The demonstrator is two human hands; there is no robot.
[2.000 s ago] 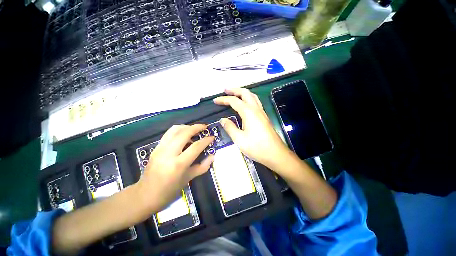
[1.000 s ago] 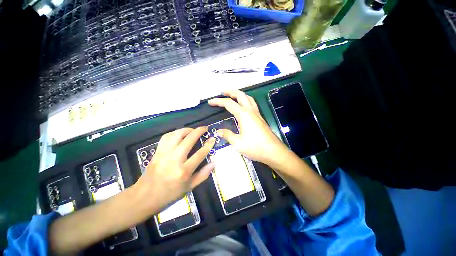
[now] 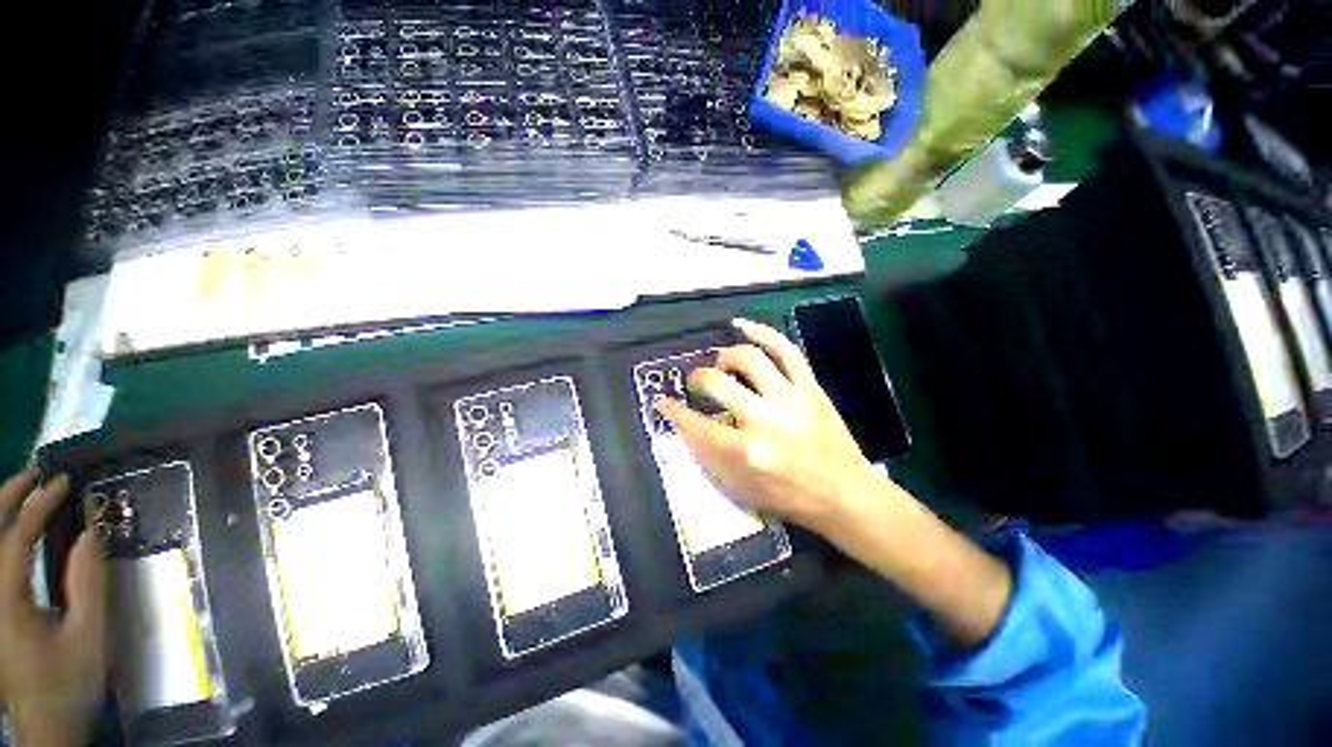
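A long black foam tray holds several open-backed phones in a row. The rightmost phone has its ringed camera end partly under my right hand. My right fingers are bent, with fingertips at that end; whether they pinch a small part is hidden. My left hand is cut off by the left edge. Its fingers are apart at the tray's left end, beside the leftmost phone; whether they grip the tray is unclear. The two middle phones show uncovered, with ringed parts at their top ends.
Clear blister trays of ringed parts lie behind a white board bearing thin tweezers and a blue pick. A blue bin of tan bits, a wrapped pole, a dark phone and another tray are right.
My left hand has moved from the rightmost phone to the tray's left end. My right hand remains at the rightmost phone's camera end. The view has shifted, showing more of the right side.
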